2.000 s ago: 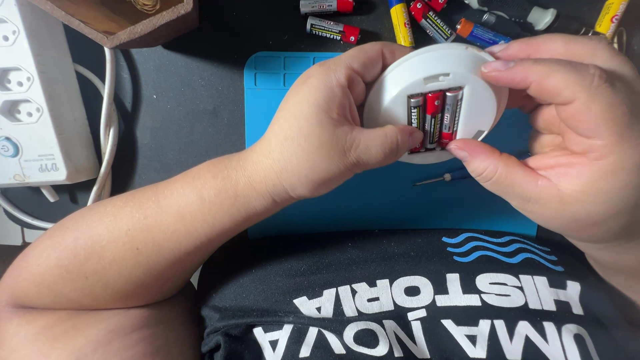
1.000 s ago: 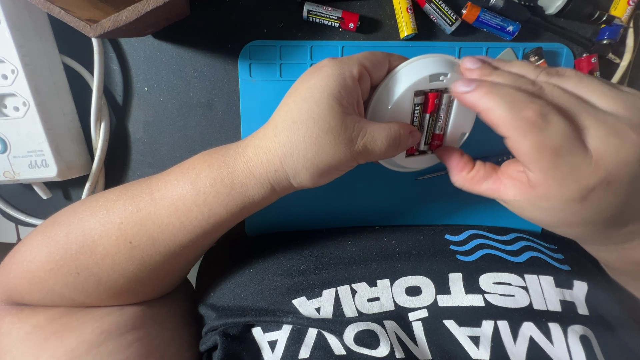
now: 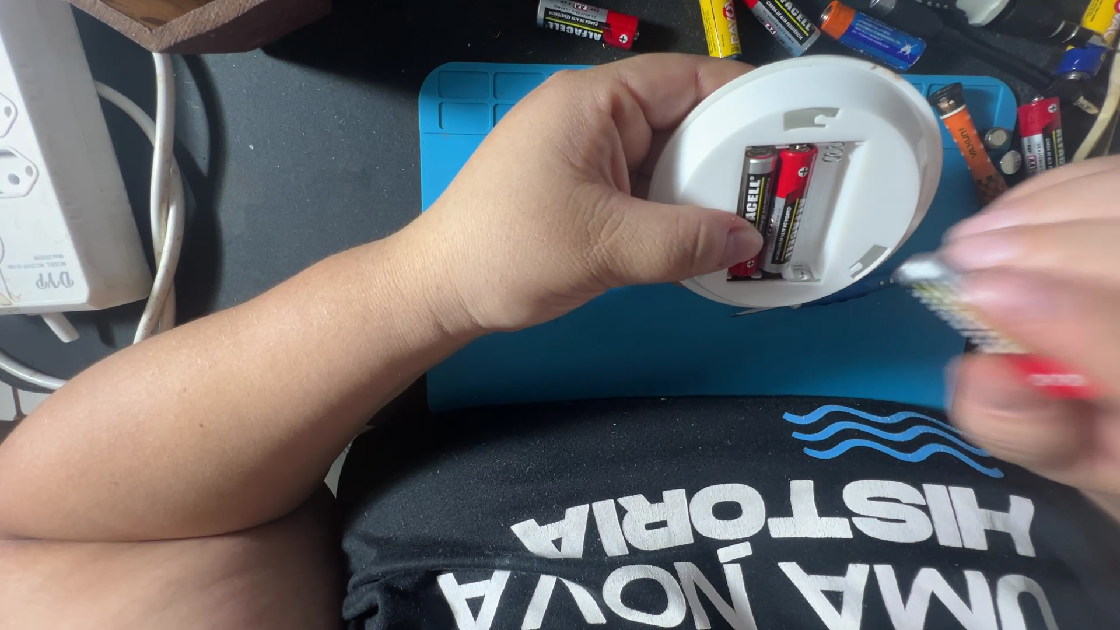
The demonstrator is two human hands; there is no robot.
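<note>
My left hand [image 3: 604, 184] grips a round white plastic device [image 3: 862, 197] by its left side, with its open battery compartment facing up. Two cylindrical batteries [image 3: 793, 206] lie side by side in that compartment, and my left thumb rests on the left one. The slot at the compartment's right side holds no battery. At the right edge, blurred by motion, my right hand [image 3: 1041, 306] holds a red and silver battery [image 3: 980, 324] between its fingers, apart from the device.
A blue silicone mat [image 3: 560, 359] lies under the hands. Several loose batteries [image 3: 586, 24] are scattered along the back, with an orange battery [image 3: 967, 140] and button cells [image 3: 1011, 162] at the mat's right corner. A white power strip [image 3: 66, 175] and cable [image 3: 164, 192] are at left, near a wooden container [image 3: 201, 26].
The battery in the right slot of the compartment has come out. My right hand has moved away from the device toward the right, with a battery in its fingers.
</note>
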